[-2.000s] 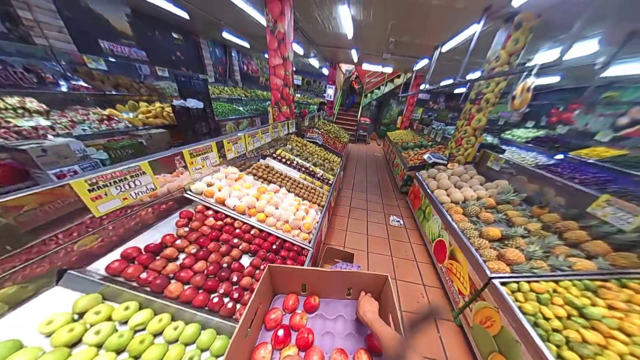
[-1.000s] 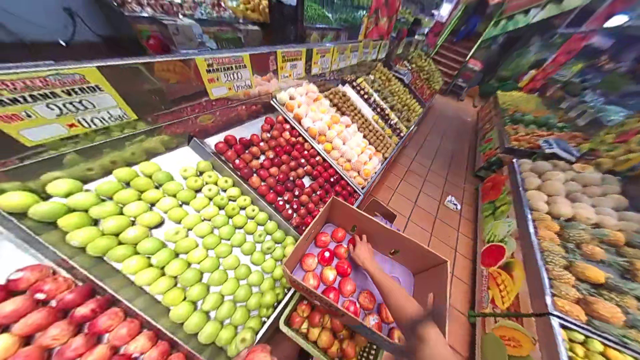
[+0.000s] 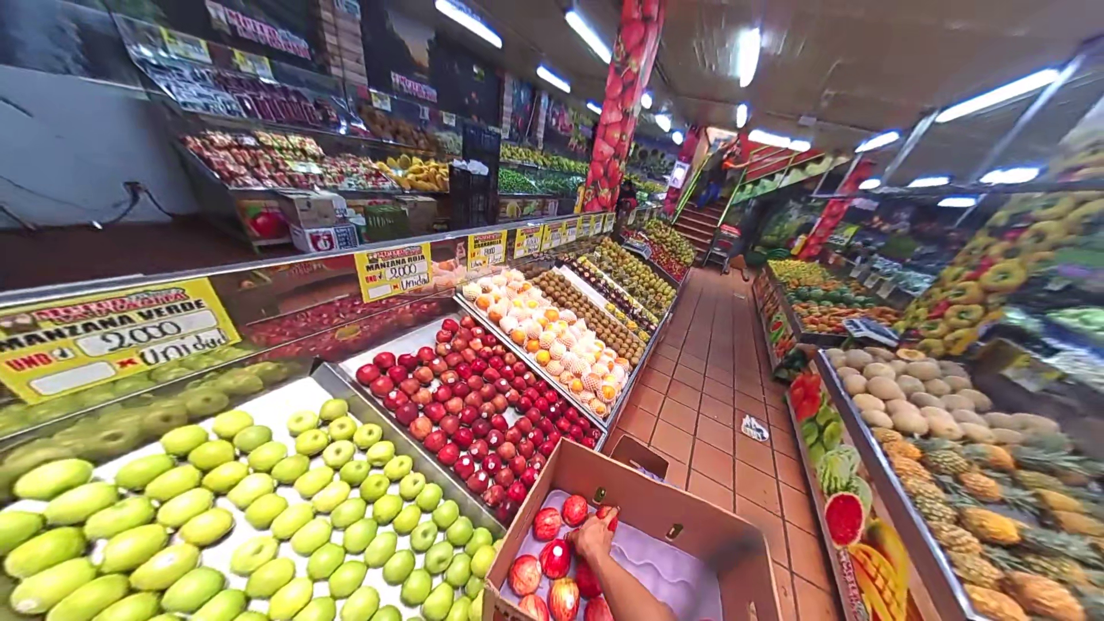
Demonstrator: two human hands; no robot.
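Observation:
Inside an open cardboard box [image 3: 733, 539] at the lower middle, my right hand [image 3: 593, 536] reaches down with its fingers around a red apple [image 3: 608, 516]. Several other red-and-yellow apples [image 3: 526, 573] lie beside and below the hand on a purple molded tray [image 3: 655, 561]. The tray's right part shows bare hollows. My forearm covers some of the tray and fruit. My left hand is out of view.
Left of the box stand sloped displays of green apples [image 3: 345, 513] and red apples [image 3: 483, 401]. Net-wrapped fruit [image 3: 552, 332] lies beyond. Across the tiled aisle [image 3: 690, 388] are melons [image 3: 906, 392] and pineapples [image 3: 983, 483]. A crumpled scrap [image 3: 755, 428] lies on the floor.
My right hand has moved from the right side of the tray, where it was two seconds ago, to the apples at its far left part. The view has swung down and back up.

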